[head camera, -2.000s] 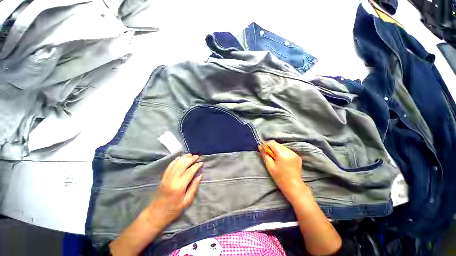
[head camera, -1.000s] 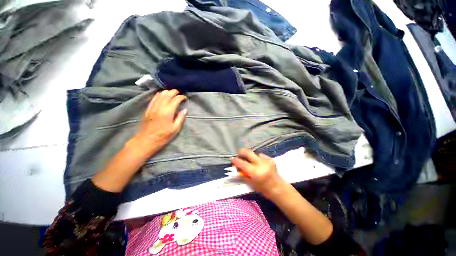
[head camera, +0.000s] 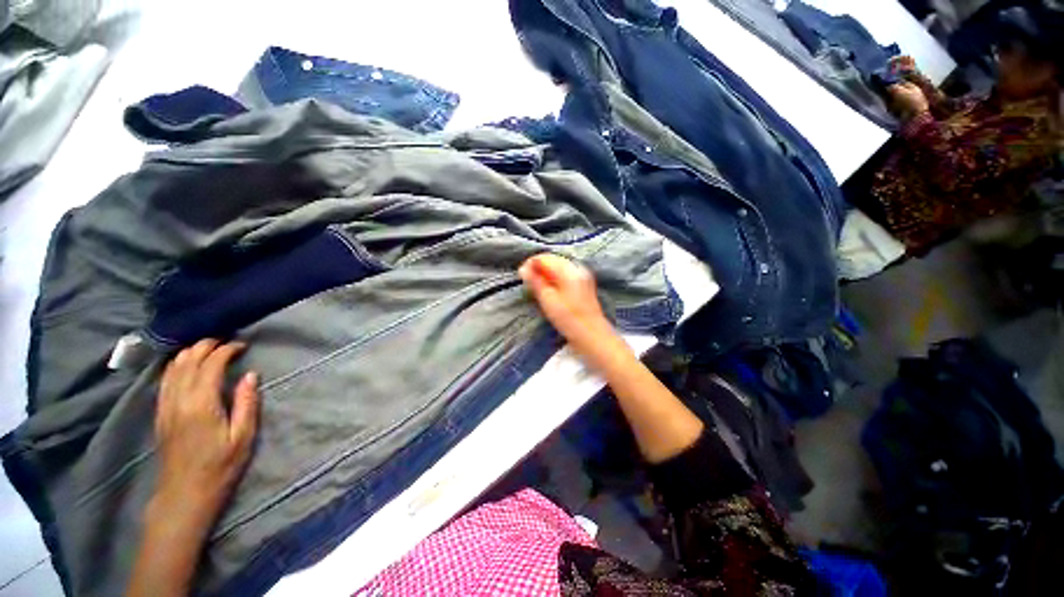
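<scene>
A denim jacket (head camera: 385, 338), inside out with a grey-green inner face and dark blue edges, lies spread before me. My left hand (head camera: 208, 408) rests on it with its fingers near a dark blue patch (head camera: 263, 286) and a small white label (head camera: 124, 350). My right hand (head camera: 562, 292) is at the jacket's right part with its fingers curled. A bit of orange-red shows in its fingers, likely the snips' handle; the blades are hidden. Whether it also pinches cloth cannot be told.
A dark blue denim garment (head camera: 712, 187) with buttons lies at right over the table's edge. A blue denim piece (head camera: 350, 91) lies behind the jacket. Pale grey cloth (head camera: 41, 93) is at far left. Another person (head camera: 968, 152) is at upper right. Dark piles (head camera: 968, 455) lie on the floor.
The view has turned right. My right hand has moved from the jacket's lower hem to its right part. My left hand still lies by the dark patch. The other person has come into view.
</scene>
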